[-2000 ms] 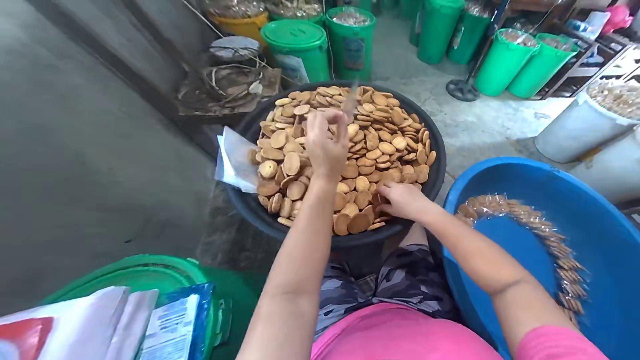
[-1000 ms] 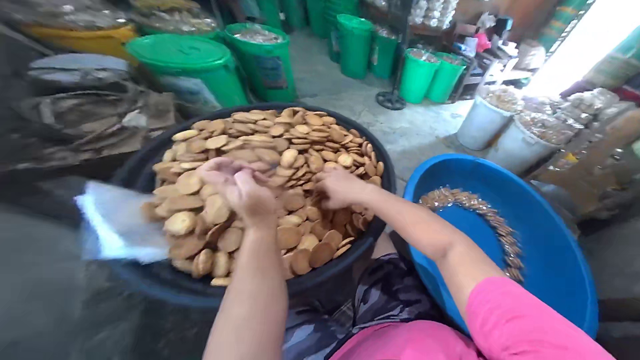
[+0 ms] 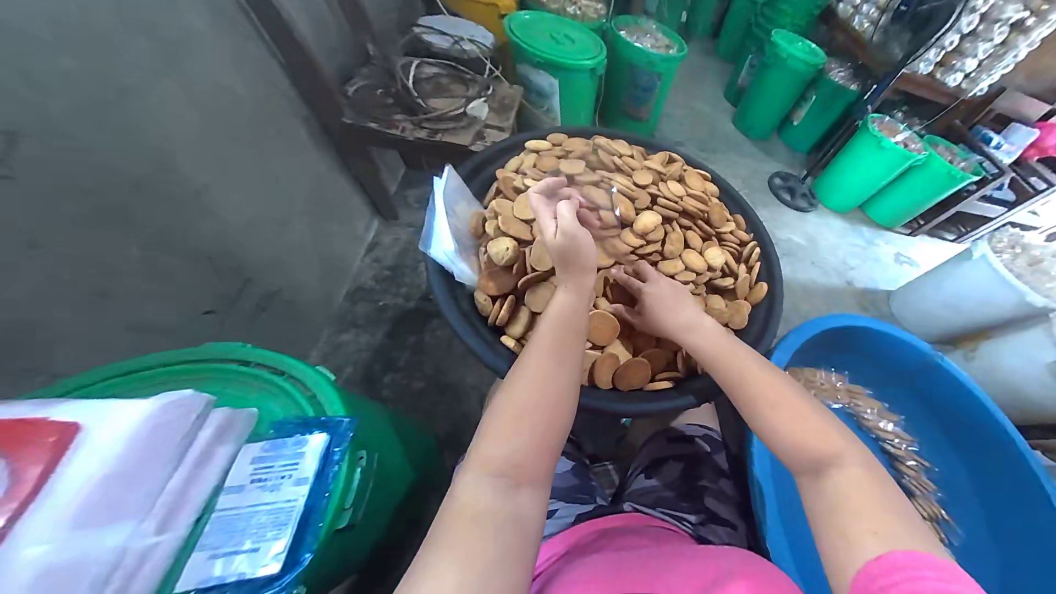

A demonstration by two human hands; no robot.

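A round black tub heaped with round brown biscuits stands in front of me. Above the middle of the heap, my left hand is raised with curled fingers, holding what looks like a clear plastic bag, partly blurred. My right hand reaches down among the biscuits, fingers spread; whether it grips one is hidden. A stack of clear plastic bags lies on the tub's left rim. In the blue basin at right, filled clear packs of biscuits lie in a curved row.
A green lidded drum at lower left bears white plastic wrapping and a blue-edged packet. Behind the tub are a wooden chair with coiled cable, green buckets and a stand base. White containers stand at right.
The view swung right and then back left. My left hand stays raised above the heap and my right hand stays low at the biscuits.
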